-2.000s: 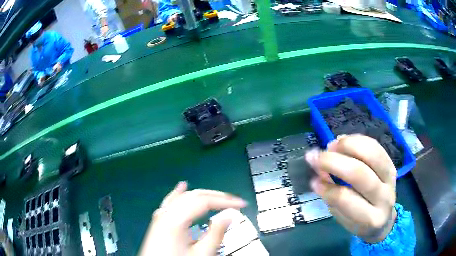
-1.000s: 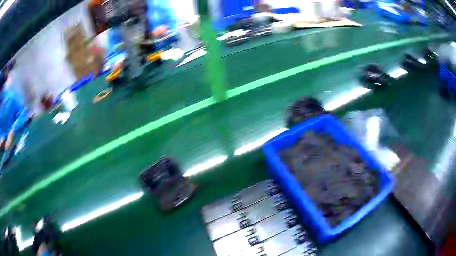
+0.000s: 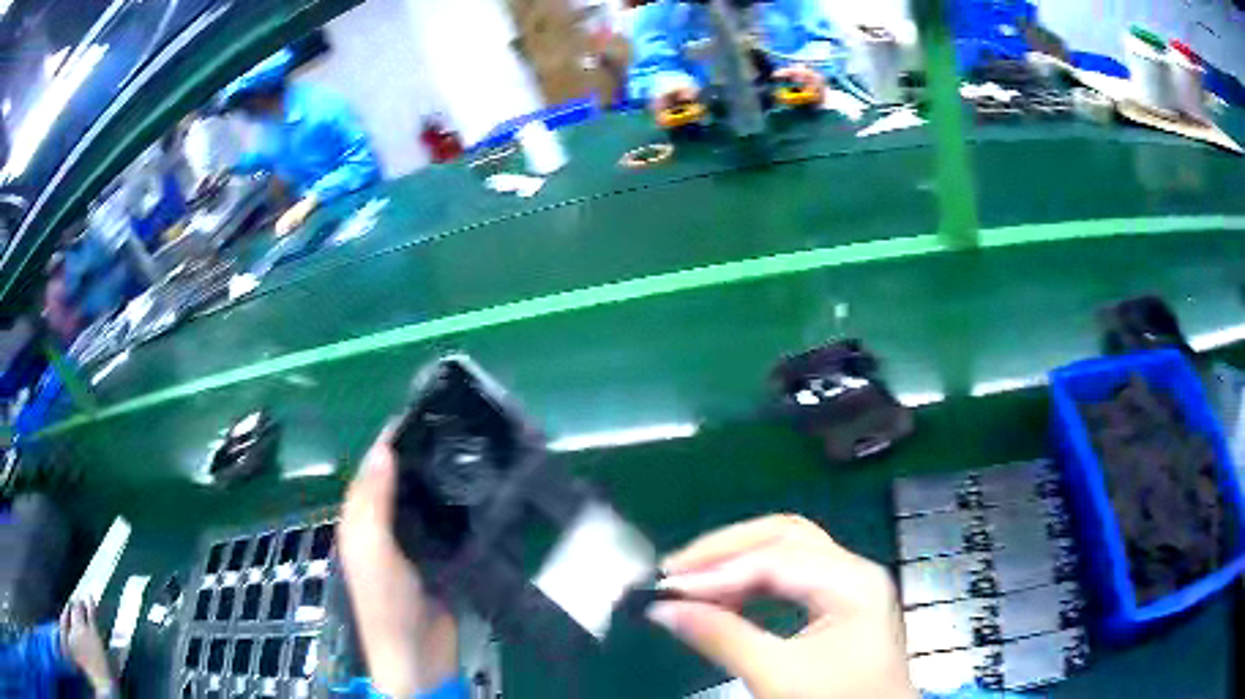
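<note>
My left hand (image 3: 385, 580) holds an open black plastic housing (image 3: 458, 458) in the middle of the view, its deep half at the upper left and its flatter part towards my right hand. A white rectangle (image 3: 595, 567) shows in the flatter part. My right hand (image 3: 806, 615) pinches a small dark piece (image 3: 636, 601) between thumb and fingers at the edge of that part. Blur hides whether the piece touches the housing. Joined silver boards (image 3: 942, 580) lie to the right, beside a blue bin (image 3: 1088, 512) of dark pieces.
Other black housings stand beyond my hands, one at centre right (image 3: 849, 410) and one at left (image 3: 246, 448). A tray with black rectangles (image 3: 260, 594) lies at lower left. A neighbour's hand (image 3: 85, 645) is at the left edge. A green rail (image 3: 655, 302) crosses the bench. People in blue sit beyond.
The view has swung left since one second ago. Both hands are back in view, and my left hand now holds a housing. The blue bin and boards appear further right.
</note>
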